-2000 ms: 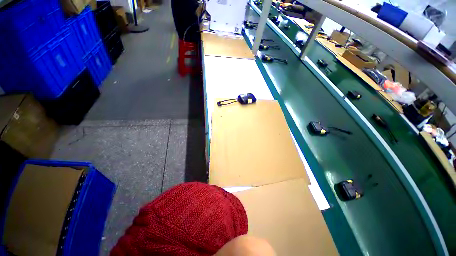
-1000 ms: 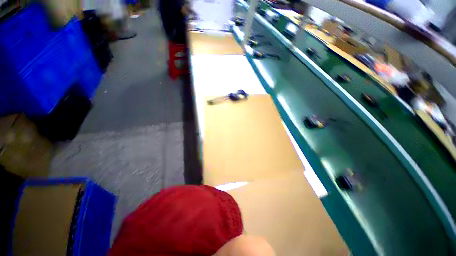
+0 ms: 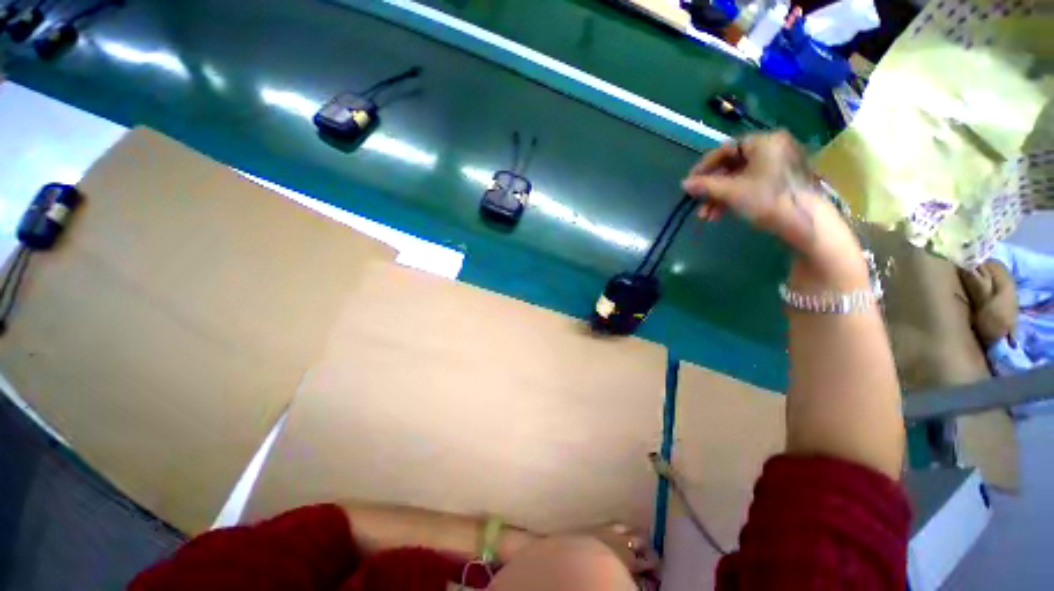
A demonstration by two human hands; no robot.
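Note:
My right hand (image 3: 751,191) is over the green conveyor belt, its fingers pinched on the black leads of a small black unit (image 3: 628,303) with a yellow mark. The unit hangs at the belt's near edge, by the cardboard; whether it touches the surface is unclear. My left hand (image 3: 633,550) is low at the bottom, near the gap between two cardboard sheets (image 3: 485,381). It is partly hidden by a blurred skin-coloured shape, and I cannot tell if it holds anything. A thin test lead (image 3: 688,505) lies on the right cardboard.
Other black corded units lie on the belt (image 3: 506,196), (image 3: 347,117). Another unit (image 3: 49,216) is on the left cardboard by a white sheet (image 3: 52,127). A light grey box (image 3: 950,525) is at lower right. Yellowish patterned material (image 3: 948,127) and another person's sleeve (image 3: 1029,300) are at right.
The view has swung right along the bench. Both my hands have come into view, and my right hand has hold of a unit's leads.

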